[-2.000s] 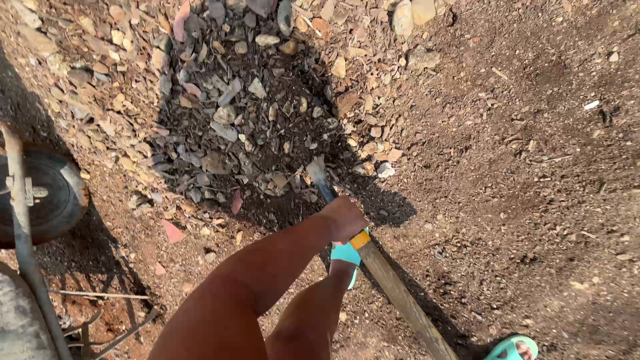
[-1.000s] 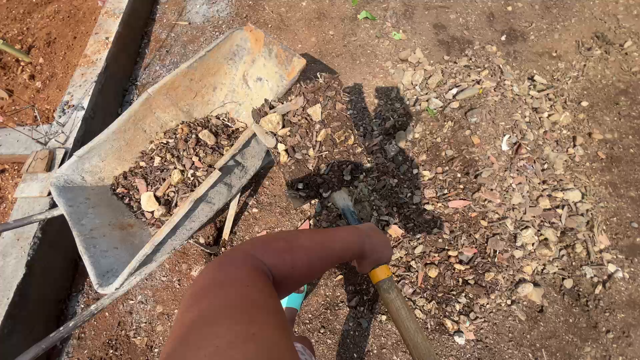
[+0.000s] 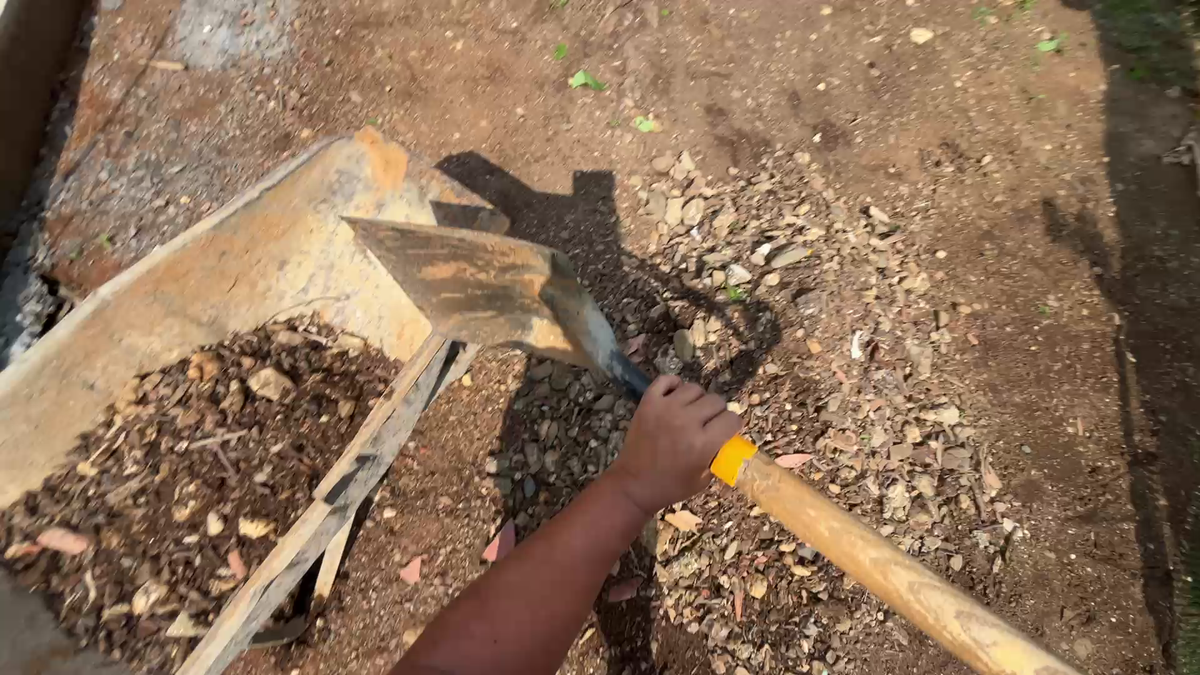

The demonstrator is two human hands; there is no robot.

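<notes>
My left hand point(image 3: 677, 439) is closed around the neck of a shovel, just above the yellow collar point(image 3: 732, 459) on its wooden handle point(image 3: 891, 567). The metal shovel blade point(image 3: 459, 281) is tilted over the near rim of a wheelbarrow tray point(image 3: 225, 253), with no load on the face that shows. Soil, stones and chips point(image 3: 234, 450) fill the lower part of the tray. From my left hand the handle runs down to the lower right and out of the frame. My right hand is out of view.
Stones and wood-like chips point(image 3: 881, 375) lie spread over brown soil right of the wheelbarrow. A wooden bar point(image 3: 328, 506) runs along the tray's near side. At the top left is a low wall or curb point(image 3: 33, 84). Dark shadow crosses the ground at the right edge.
The shovel blade has moved from the debris on the ground up to the wheelbarrow's rim, my left hand still around its neck. The view has shifted a lot.
</notes>
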